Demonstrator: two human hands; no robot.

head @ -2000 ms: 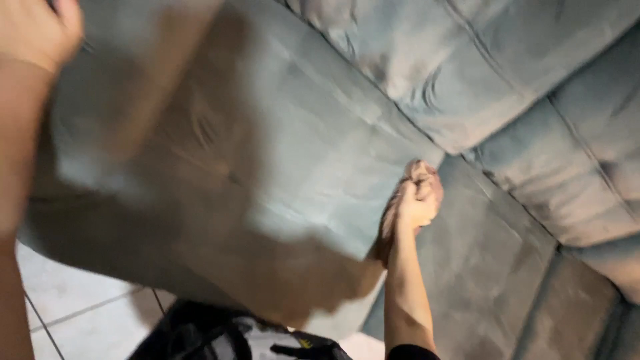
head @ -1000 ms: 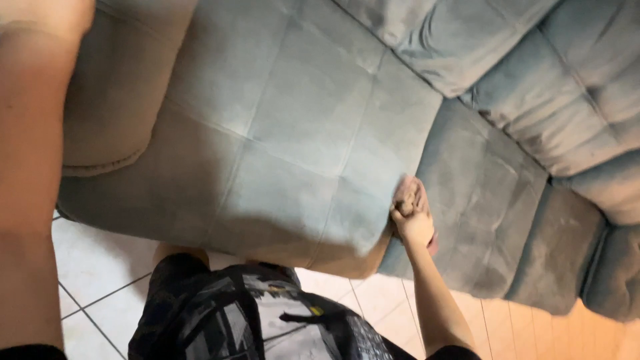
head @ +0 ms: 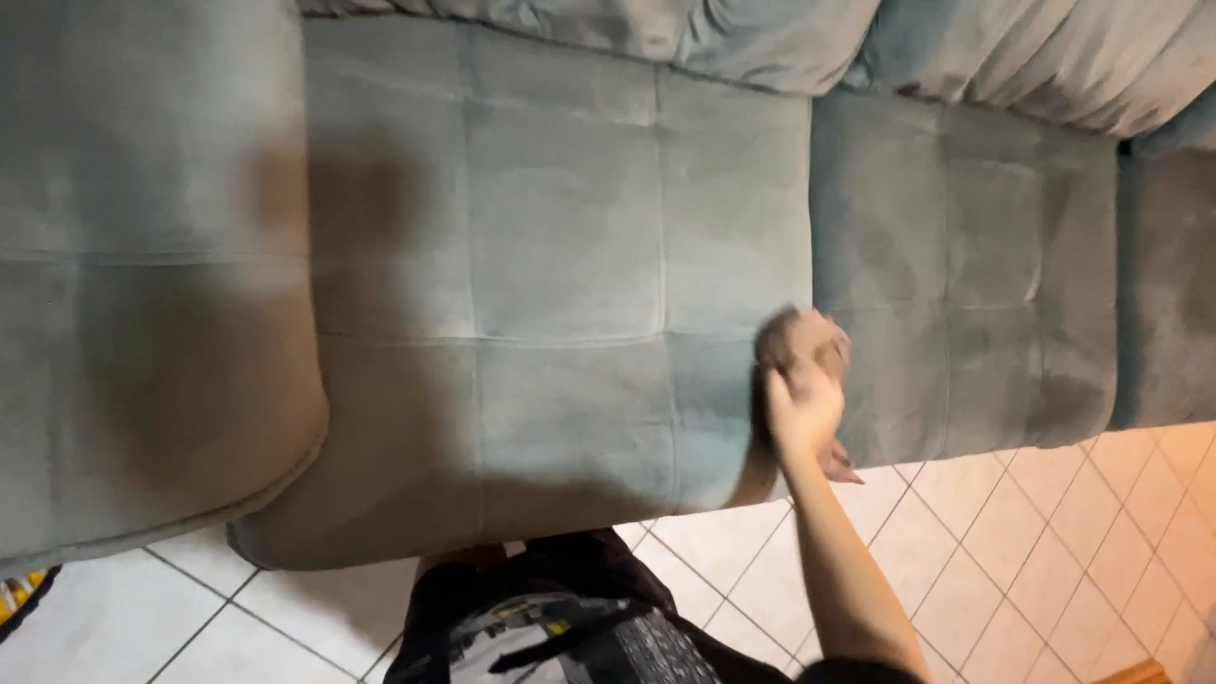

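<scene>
My right hand (head: 807, 389) is closed around a crumpled brownish cloth (head: 838, 465), part of which sticks out below the palm. It is over the right edge of a grey-blue tufted sofa seat cushion (head: 570, 237), close to the seam with the neighbouring seat cushion (head: 988, 285). The hand is slightly blurred. My left hand is out of view. Dark shadows fall across the left part of the seat and over the raised cushion (head: 171, 313) at the left.
Back cushions (head: 760, 38) run along the top of the view. White floor tiles (head: 750, 560) lie below the sofa's front edge. A yellow patterned item (head: 21, 594) shows at the lower left, and a wooden piece (head: 1135, 674) at the lower right.
My left arm, at the left side of both earlier frames, has gone out of view. The right hand keeps hold of the cloth. The view has turned.
</scene>
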